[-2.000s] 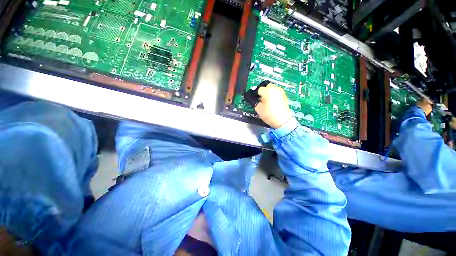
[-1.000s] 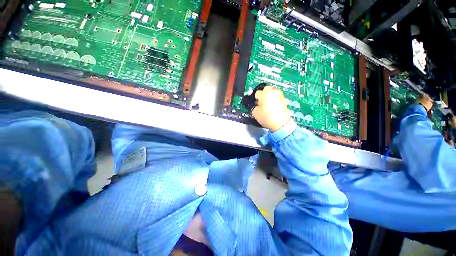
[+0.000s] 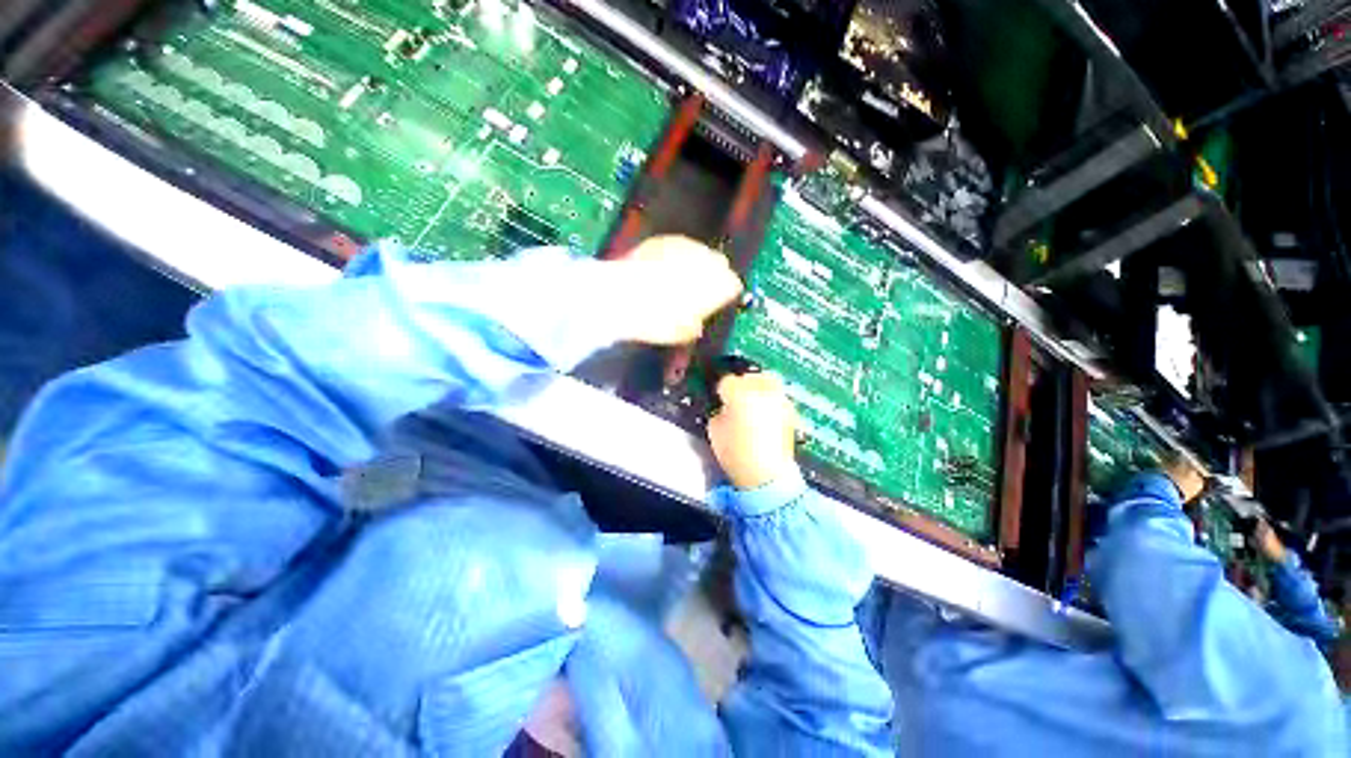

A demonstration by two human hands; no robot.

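Observation:
A green printed circuit board (image 3: pixel 889 370) lies in a dark carrier with reddish-brown side bars. My left hand (image 3: pixel 682 289) reaches in from the left over the gap between two carriers. Its fingertips are at the board's left edge; whether they pinch a small part cannot be told. My right hand (image 3: pixel 756 430) is bent over the board's near left corner, just below my left hand and apart from it. Black shows at its fingertips, a covering or a held part; I cannot tell which.
Another board (image 3: pixel 400 119) lies to the left, partly behind my left sleeve. A silvery rail (image 3: pixel 637 444) runs along the near side. Behind are bins with a blue-violet heap (image 3: pixel 741 42) and a grey-white heap (image 3: pixel 948 185). At right, another person's hand (image 3: pixel 1185 477) is over a further board.
My left arm has come up from the lower left, and its hand is now at the board's left edge. The view has tilted and shifted, showing more bins. My right hand stays near the board's near left corner.

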